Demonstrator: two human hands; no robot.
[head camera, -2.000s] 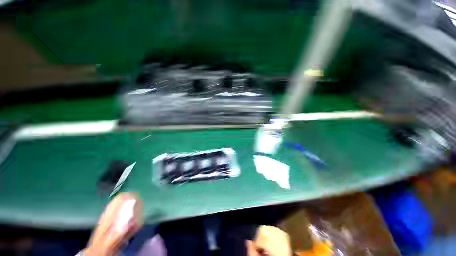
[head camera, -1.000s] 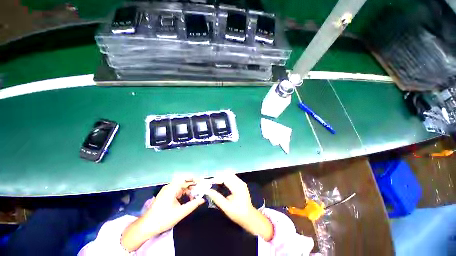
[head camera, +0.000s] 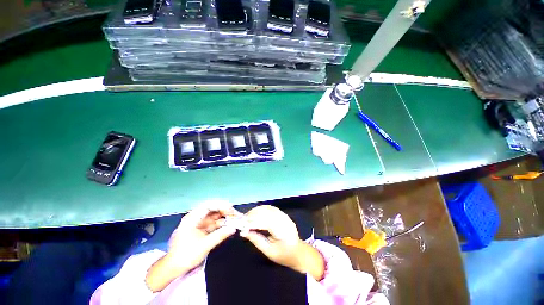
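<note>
My left hand (head camera: 200, 235) and my right hand (head camera: 273, 234) meet just below the bench's front edge. Their fingertips pinch a small whitish, shiny piece (head camera: 231, 221) between them; the fingers hide most of it, so I cannot tell exactly what it is. A black handheld device (head camera: 111, 158) lies face up on the green bench at the left. A clear lens tray (head camera: 277, 156) lies in the middle of the bench, with several black screen lenses (head camera: 213, 145) in a row.
White bottle (head camera: 330, 111), white wipe (head camera: 329, 150) and blue marker (head camera: 380, 130) lie right of the tray. Stacked device trays (head camera: 226, 58) stand behind, beside a slanted pale post (head camera: 388, 39). Below right are a brown carton (head camera: 411, 256), an orange-handled tool (head camera: 365, 240) and a blue stool (head camera: 475, 214).
From blurred and apart, my hands have come together on the small piece. Since one second ago, the fingertips have closed tighter around it. The whole view has shifted slightly.
</note>
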